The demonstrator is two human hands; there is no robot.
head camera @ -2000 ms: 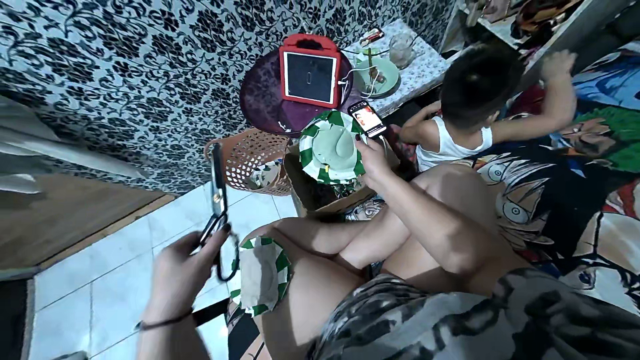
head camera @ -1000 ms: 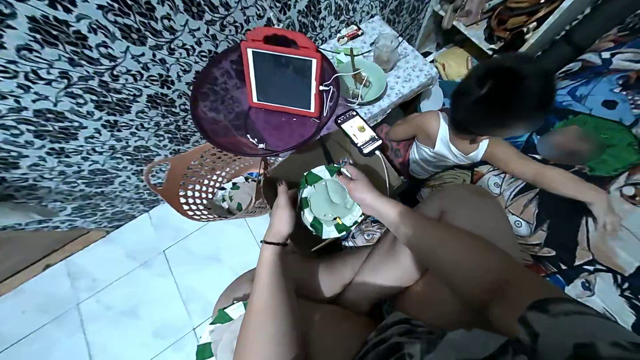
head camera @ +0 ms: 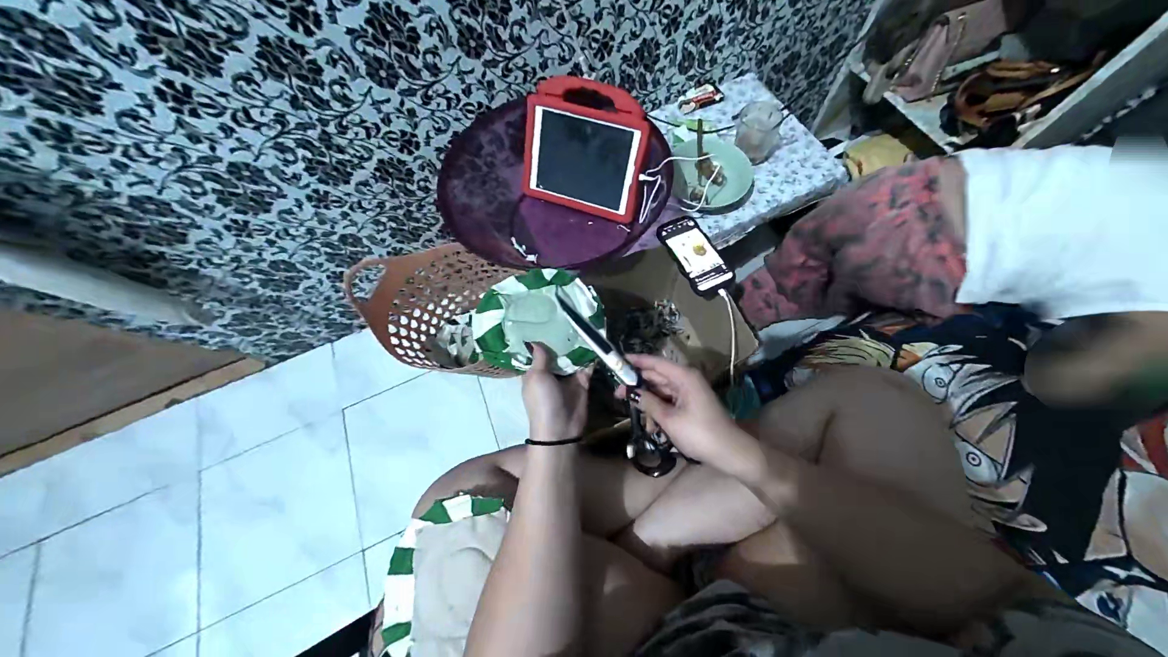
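My left hand [head camera: 555, 401] holds the lower edge of a round pale piece with a green-and-white checked rim [head camera: 537, 319]. In my right hand [head camera: 671, 401] is a pair of scissors [head camera: 598, 342], its blades lying over the right side of that piece and its dark handles hanging below my fingers. Whether the blades are apart cannot be told. Another pale piece with the same checked rim [head camera: 447, 575] rests by my left thigh, partly hidden by my left forearm. Below the round piece and beside my right hand is a cardboard box [head camera: 712, 333] with dark scraps in it.
A brown plastic basket [head camera: 415, 306] stands left of the box. Behind are a purple round stool [head camera: 484, 192] with a red-cased tablet [head camera: 584, 151], and a small table [head camera: 812, 173] with a plate [head camera: 730, 169]. A plugged-in phone [head camera: 698, 255] lies near the box. Another person [head camera: 1058, 228] is at the right.
The scissors, in my left hand two seconds ago, are now in my right. My left hand has taken hold of the round piece. The other person has moved and now leans to the right.
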